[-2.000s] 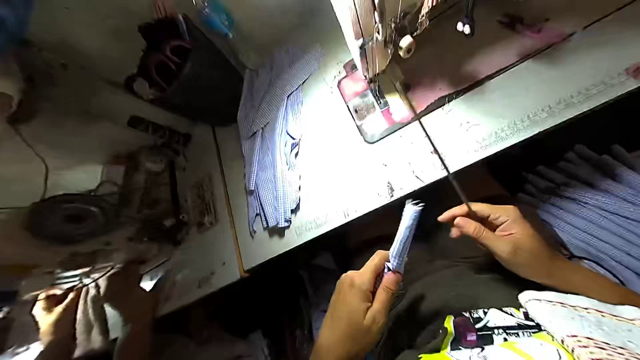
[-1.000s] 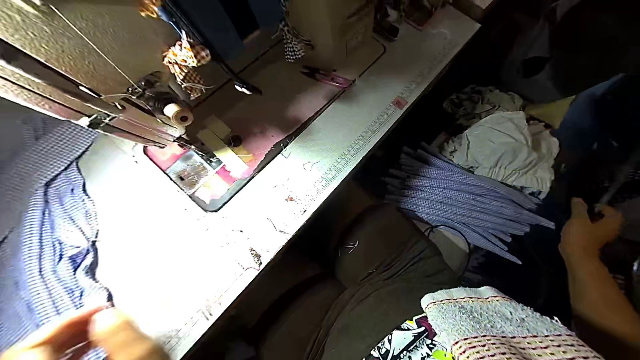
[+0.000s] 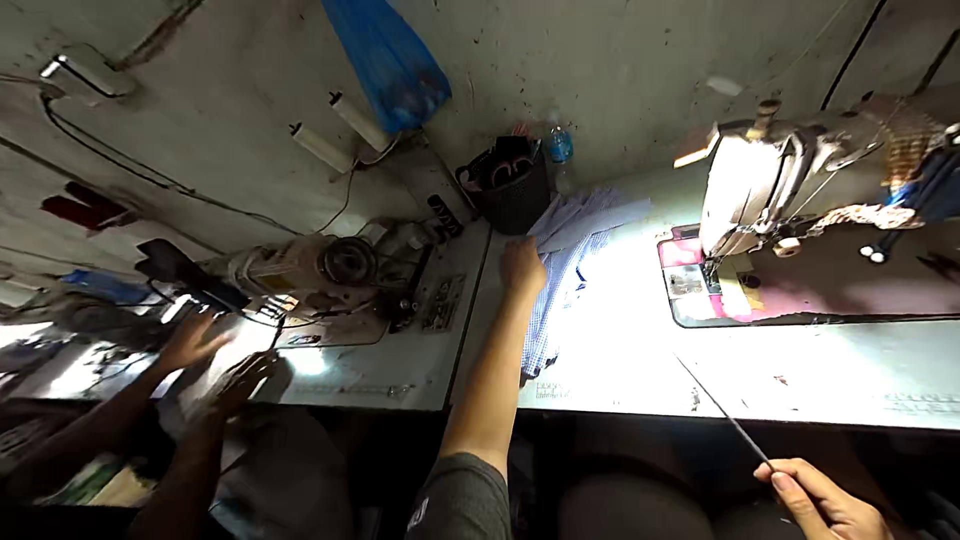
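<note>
My left hand (image 3: 523, 266) reaches to the far left part of the table, at the edge of a pile of blue checked fabric pieces (image 3: 551, 300), just below a dark basket (image 3: 510, 191); its fingertips are hard to make out. Low on the right, my right hand (image 3: 821, 495) is shut on a thin metal rod (image 3: 724, 412), whose tip points up and left over the white tabletop (image 3: 622, 375). Beyond the rod stands a sewing machine (image 3: 739, 187) with its lamp lit, over a pink and metal needle plate area (image 3: 686, 281).
To the left, a co-worker's hands (image 3: 187, 341) are at a second sewing machine (image 3: 292, 274). A small bottle (image 3: 559, 142) stands by the basket. A blue plastic bag (image 3: 390, 67) and thread cones (image 3: 322, 148) are on the wall. Small pliers-like snips (image 3: 941, 266) lie at the far right.
The view has swung far to the left. Two seconds ago my left hand held a narrow tube of checked fabric near my lap; now it is at the fabric pile by the basket, without that tube visible.
</note>
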